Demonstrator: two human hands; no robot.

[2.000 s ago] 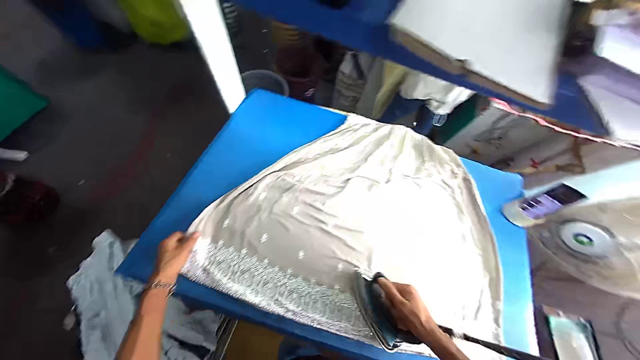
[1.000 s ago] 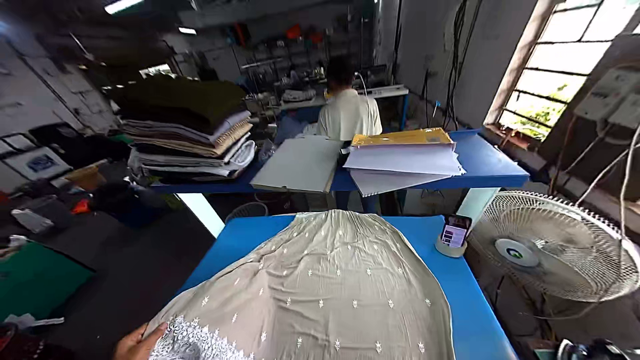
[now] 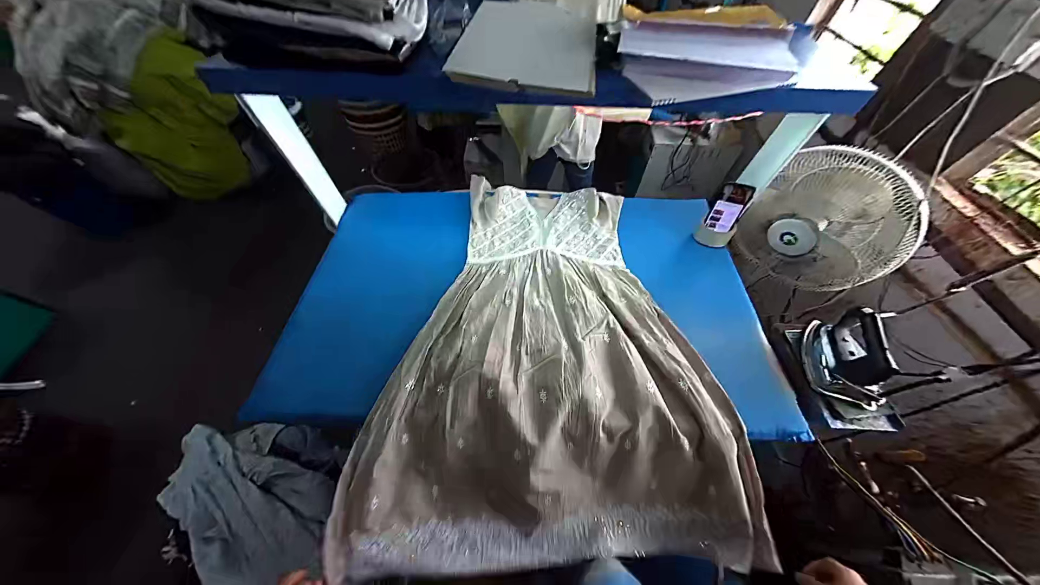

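Observation:
A beige dress with a pale patterned bodice and an embroidered hem lies over a blue padded table, its skirt reaching past the near edge. At the bottom edge of the view, only a little of my left hand shows, beside the hem's left corner; its grip is cut off. My right hand is partly visible just right of the hem's right corner, and whether it holds cloth cannot be told. The electric iron rests on a stand to the right of the table, away from both hands.
A blue shelf bearing papers and folded cloth spans the far side. A phone leans on a tape roll at the table's far right corner, near a pedestal fan. Grey cloth hangs low at the near left. Cables run below the iron.
Two seconds ago my right hand held the iron on the skirt; now the iron is on its stand. The bodice has come into sight on the table, and the skirt hangs toward me.

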